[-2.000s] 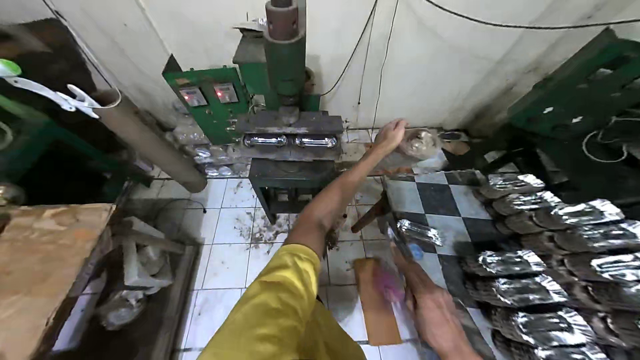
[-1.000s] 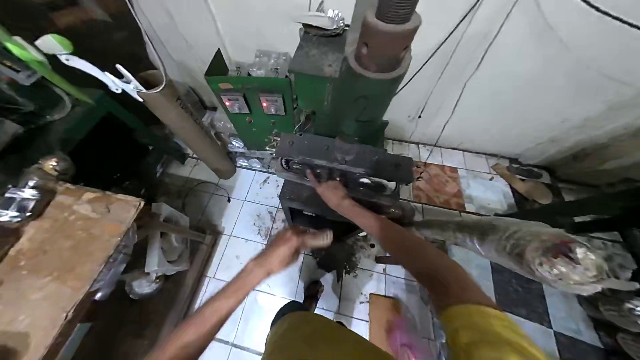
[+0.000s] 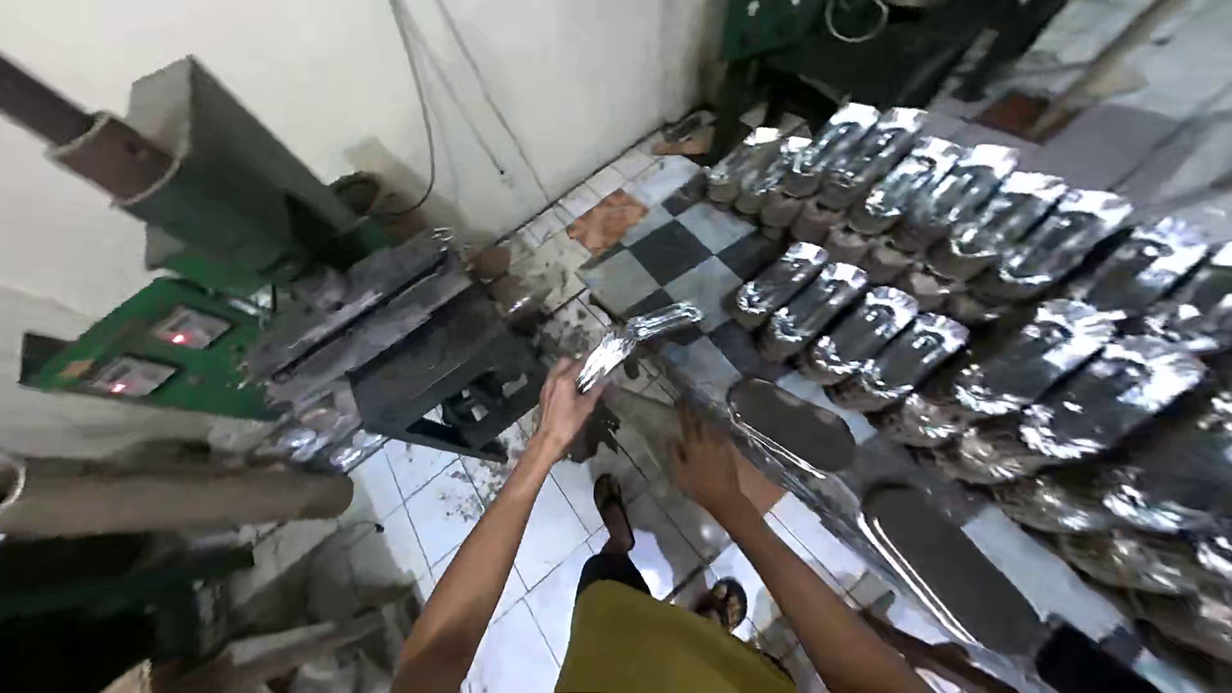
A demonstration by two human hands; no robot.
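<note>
My left hand (image 3: 568, 404) holds a shiny clear plastic formed piece (image 3: 608, 358) by its lower end, to the right of the dark metal press table (image 3: 433, 356). A second glossy piece (image 3: 664, 320) lies just beyond it, at the checkered table's corner. My right hand (image 3: 705, 460) is spread at the near edge of a clear plastic sheet (image 3: 837, 510) with dark oval shapes in it; whether its fingers grip the sheet cannot be told. Stacks of glossy formed plastic pieces (image 3: 895, 337) stand in rows on the checkered table (image 3: 674, 255).
A green control box (image 3: 173, 346) with two red-lit displays is at the left, under the green press column (image 3: 231, 183). A thick brown tube (image 3: 183, 496) reaches in from the left edge. Tiled floor (image 3: 520, 616) with scraps lies below, around my feet.
The view has turned to the right. Both hands have left the press; the left now holds a shiny plastic piece and the right is at the sheet by the table.
</note>
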